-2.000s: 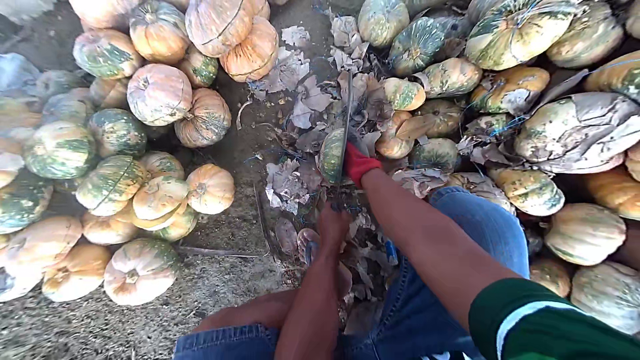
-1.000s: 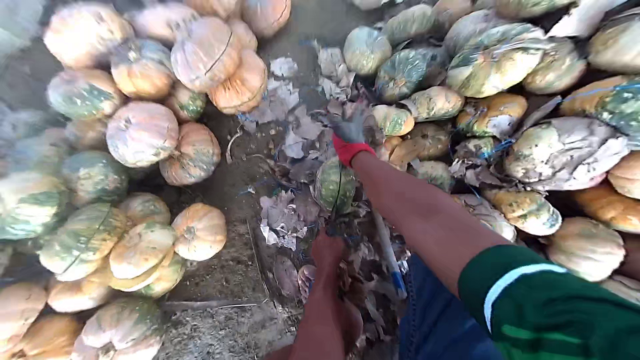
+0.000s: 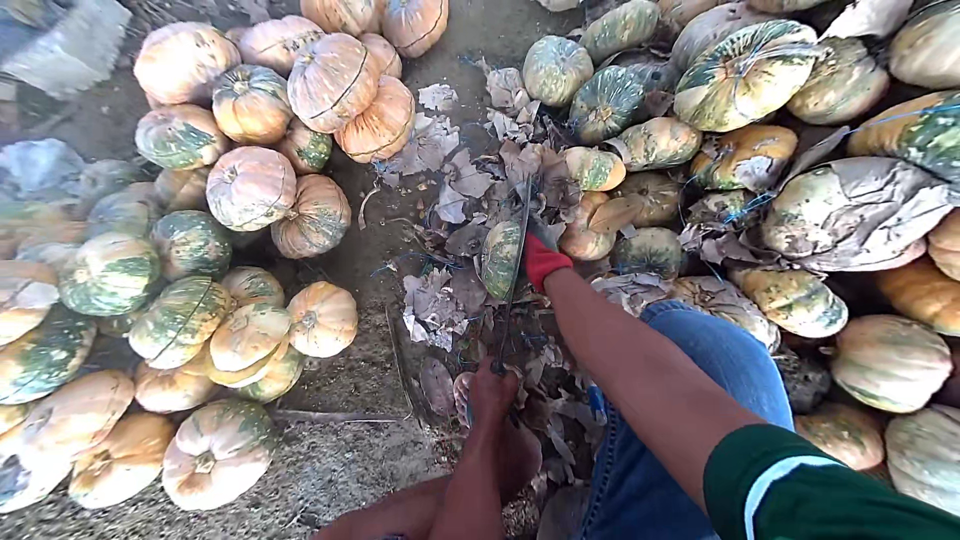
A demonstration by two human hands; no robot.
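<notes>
My left hand, bare, is closed around the handle of a long dark knife at the lower middle. The narrow blade points away from me and lies along the right side of a small green mottled pumpkin. My right hand, in a red and grey work glove, is close against the blade and the pumpkin's right side. Its fingers are mostly hidden, so their grip cannot be made out. Dry leaves lie around the pumpkin.
Many orange and green pumpkins are piled on the left. Another large heap of pumpkins, with dry leaves and blue string among them, fills the right. A thin stick lies on the ground at lower left. My jeans-covered knee is beside my right forearm.
My right hand was spread over the leaves beyond the pumpkin one second ago; it is back at the pumpkin's right side. My left hand has kept the knife.
</notes>
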